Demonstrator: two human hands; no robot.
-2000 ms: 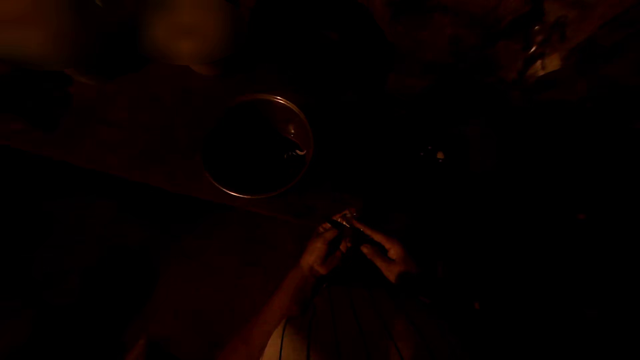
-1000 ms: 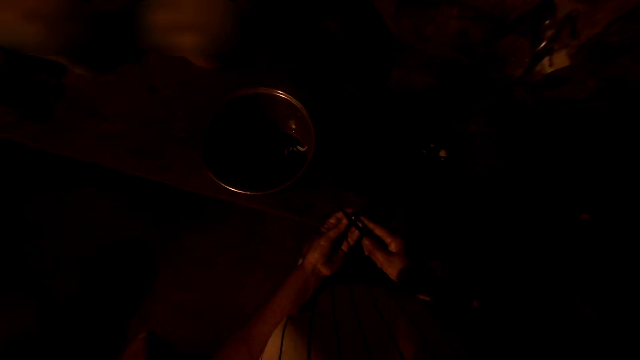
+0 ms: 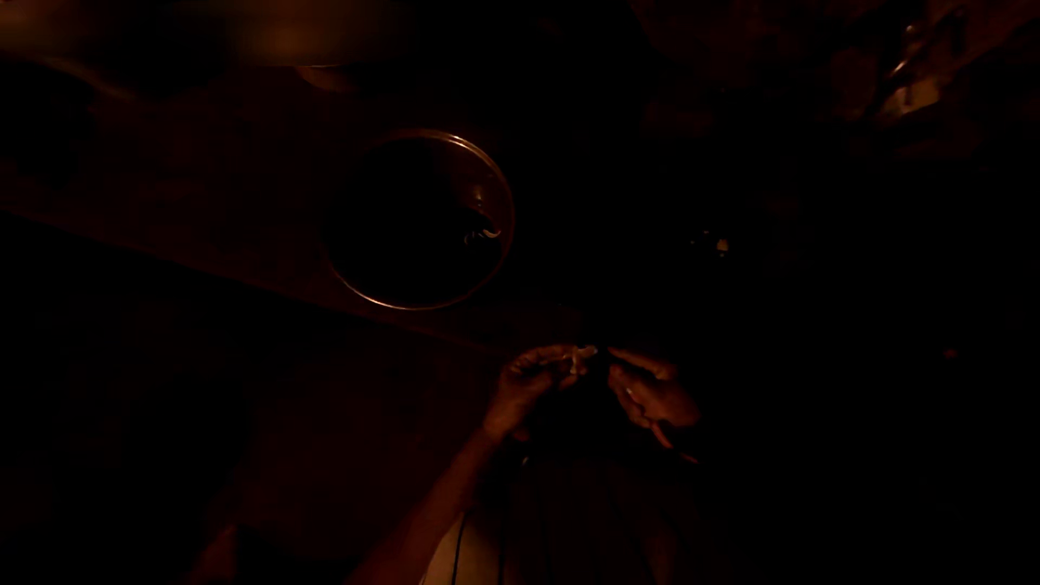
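Observation:
The view is very dark. My left hand (image 3: 532, 382) is raised in front of my body, its fingertips pinching a small pale object (image 3: 581, 357) that I cannot make out. Close on its right is my right hand (image 3: 654, 394), fingers bent and pointing toward the left one, a narrow dark gap between them. Whether the right hand holds anything is too dark to tell. Beyond the hands, up and to the left, lies a round vessel with a shiny rim (image 3: 479, 150); small curved pale pieces (image 3: 487, 233) show inside it near its right side.
A straight edge of a dark surface (image 3: 244, 280) runs slantwise below the round vessel. Small pale bits (image 3: 721, 244) lie to the right. At the upper right is an unclear cluster with a pale item (image 3: 918, 96). Blurred brownish shapes fill the upper left.
My hands were together at the fingertips and have now moved slightly apart. The small pale object shows more plainly at my left fingertips.

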